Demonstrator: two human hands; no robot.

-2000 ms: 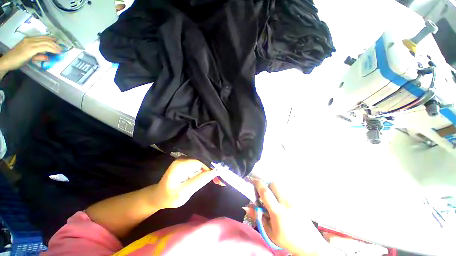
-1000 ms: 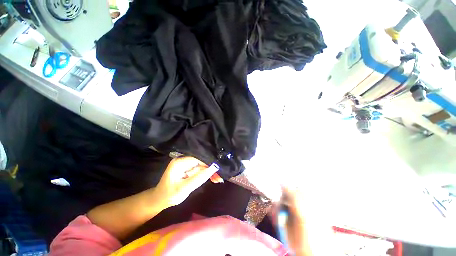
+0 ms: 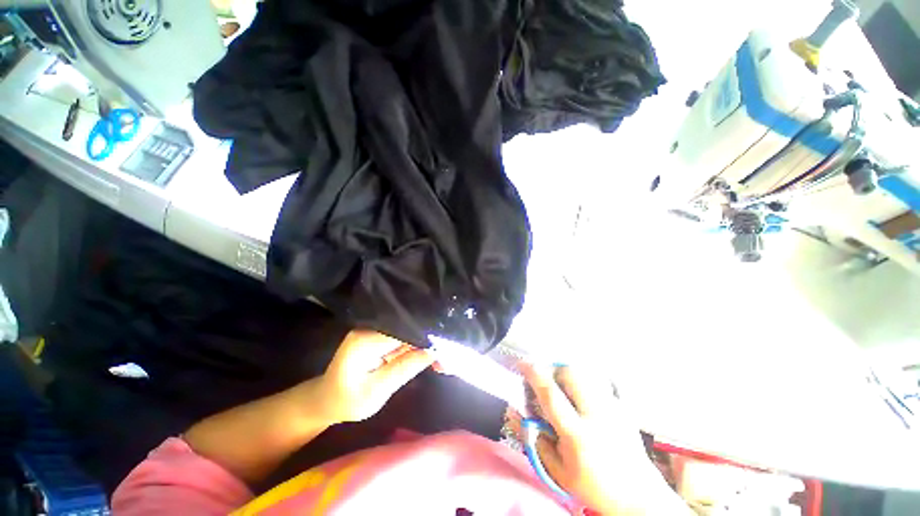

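Note:
A black garment [image 3: 404,202] lies heaped over the white table and hangs over its front edge. My left hand [image 3: 368,378] pinches the garment's lower edge. My right hand [image 3: 580,433] holds scissors [image 3: 479,373] by the blue ring handle. The bright blades point left and their tips are at the cloth beside my left fingertips. Glare hides whether the blades are apart. Small white specks show on the cloth above the tips.
A sewing machine head with a blue stripe [image 3: 787,126] stands at the right. Other blue-handled scissors [image 3: 112,133] lie left by a grey machine housing [image 3: 151,50]. A red basket [image 3: 721,462] is below right, a blue crate [image 3: 61,484] at lower left.
One second ago my right hand was lower, away from the cloth and blurred; now the scissors are back at the cloth edge. The neighbour's hand has left the other scissors since two seconds ago.

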